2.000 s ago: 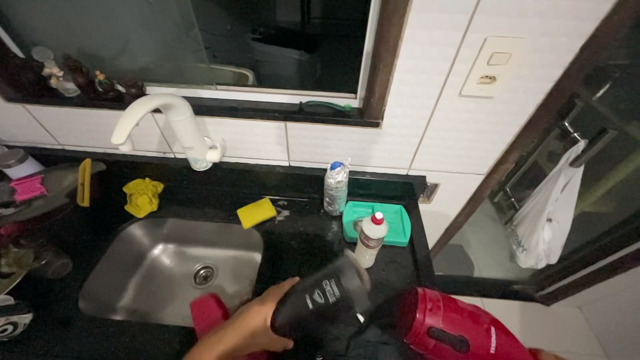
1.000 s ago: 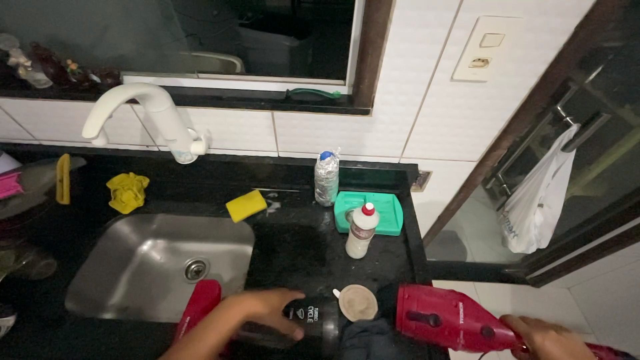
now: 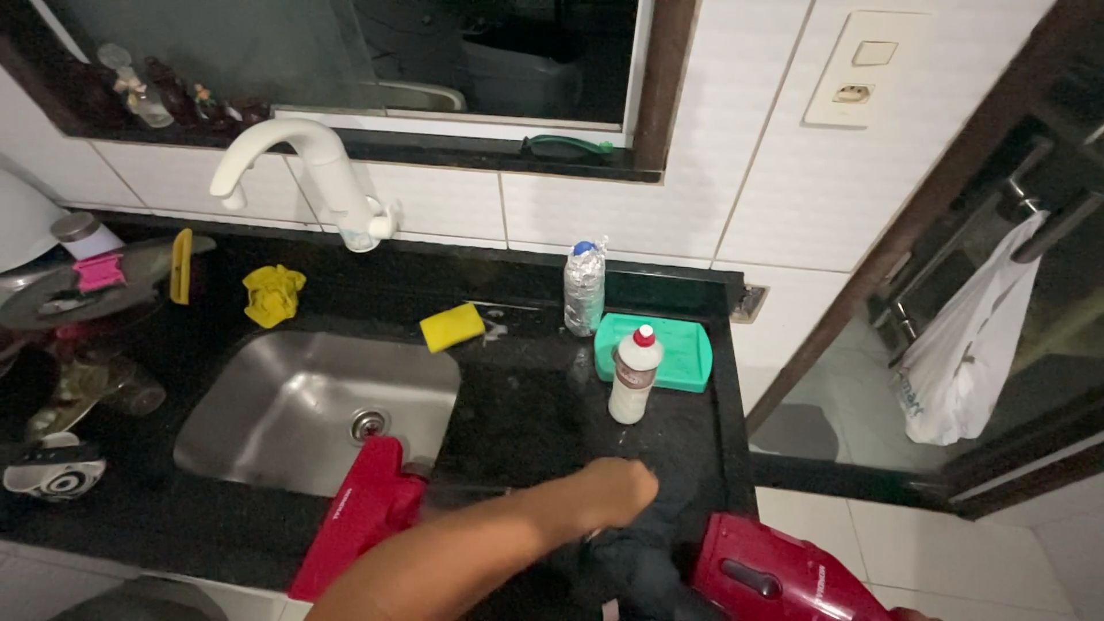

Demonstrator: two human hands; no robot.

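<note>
My left hand reaches over the black counter near its right end, in front of the white bottle with a red cap; its fingers are hidden behind its back, so what it touches cannot be told. Under my forearm, a dark cylindrical container is barely visible. At the lower right lies the red vacuum cleaner body; only a bit of my right hand shows at its far end, at the frame's bottom edge. A red vacuum floor head rests by the front right of the steel sink. A dark cloth lies between.
The steel sink and white faucet are at left. Behind are a yellow sponge, a crumpled yellow cloth, a foil-wrapped bottle and a green tray. Dishes crowd the far left; a doorway stands right.
My left hand was on a black cylindrical container; it has moved right, past where the container stood. A round, light-coloured filter or cup seen beside the container one second ago is now out of sight.
</note>
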